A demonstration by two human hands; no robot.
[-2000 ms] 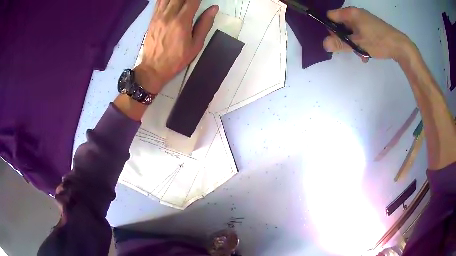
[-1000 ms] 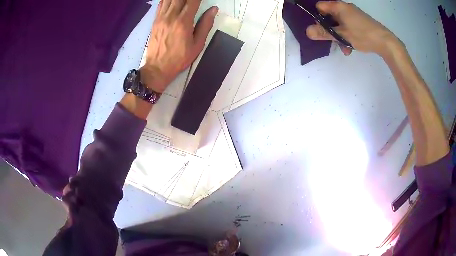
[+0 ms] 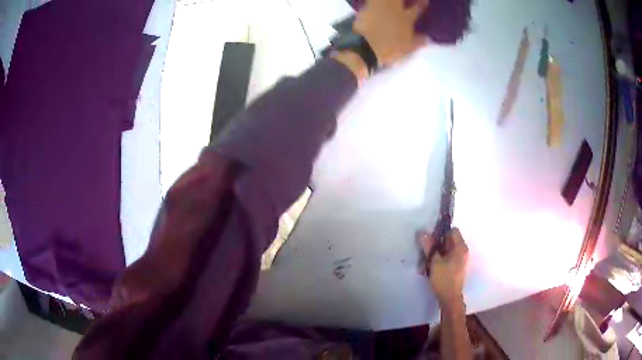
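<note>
My left hand [image 3: 388, 28] is at the top edge, partly cut off and blurred, with a small purple fabric piece [image 3: 448, 20] bunched in its fingers. My right hand [image 3: 448, 264] is low at centre right, around the handles of the shears [image 3: 448, 190]. The blades point up and away and look closed. The pale pattern pieces [image 3: 193, 63] lie left of centre, largely hidden under my left arm. The dark flat weight [image 3: 233, 88] lies on them, its lower end meeting my sleeve.
A large purple fabric sheet [image 3: 67, 140] covers the left side. At right on the table [image 3: 380, 211] lie a pinkish strip [image 3: 514, 81], a small green-handled tool [image 3: 543, 58], a pale yellow stick [image 3: 555, 105] and a small black rectangle [image 3: 578, 172] near the curved edge. Glare whitens the centre right.
My left hand has left the pattern and moved right to the purple piece. My right hand has moved down towards me with the shears. The view has shifted right.
</note>
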